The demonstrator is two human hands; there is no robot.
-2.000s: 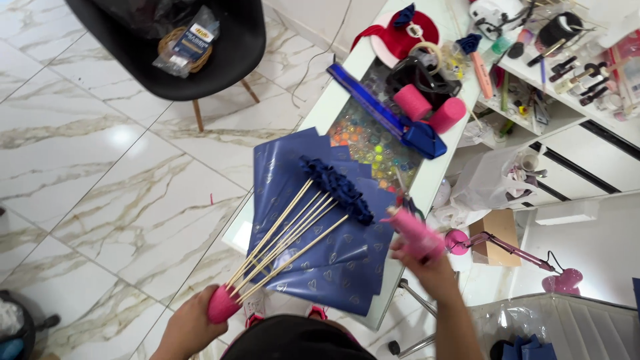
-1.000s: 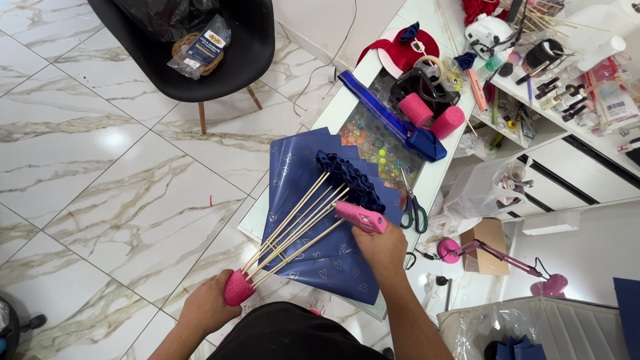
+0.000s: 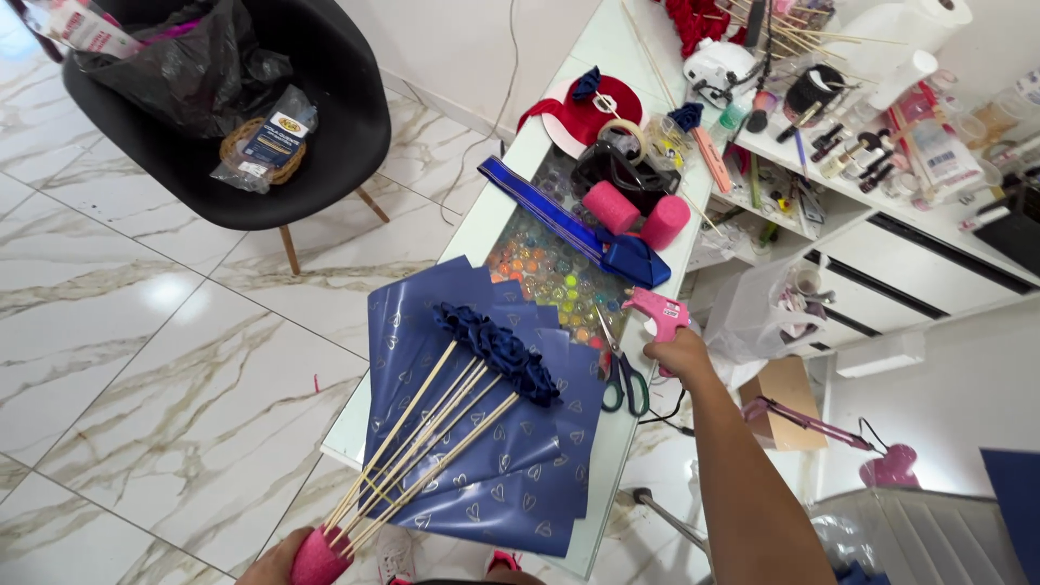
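Observation:
My left hand (image 3: pixel 279 561) grips a pink foam cylinder (image 3: pixel 321 559) at the bottom. Several wooden skewers (image 3: pixel 435 422) stick out of it, loosely banded together, and bear dark blue fabric roses (image 3: pixel 497 351) at their far ends. These lie over fanned blue sheets with heart outlines (image 3: pixel 479 504) on the glass table. My right hand (image 3: pixel 678 357) holds a pink hot glue gun (image 3: pixel 660 315) at the table's right side, away from the roses, its nozzle pointing left. Scissors with dark green and purple handles (image 3: pixel 624 382) rest just left of that hand.
Two pink foam cylinders (image 3: pixel 611 208), a blue ribbon (image 3: pixel 552 213) and a roll of tape (image 3: pixel 622 140) lie farther up the glass table (image 3: pixel 479 236). A black chair (image 3: pixel 341 106) holding bags stands upper left. Shelves with bottles (image 3: pixel 861 154) and a pink lamp (image 3: pixel 890 465) are at right.
My right hand with the glue gun has moved from beside the roses to the table's right side. My left hand still holds the pink foam.

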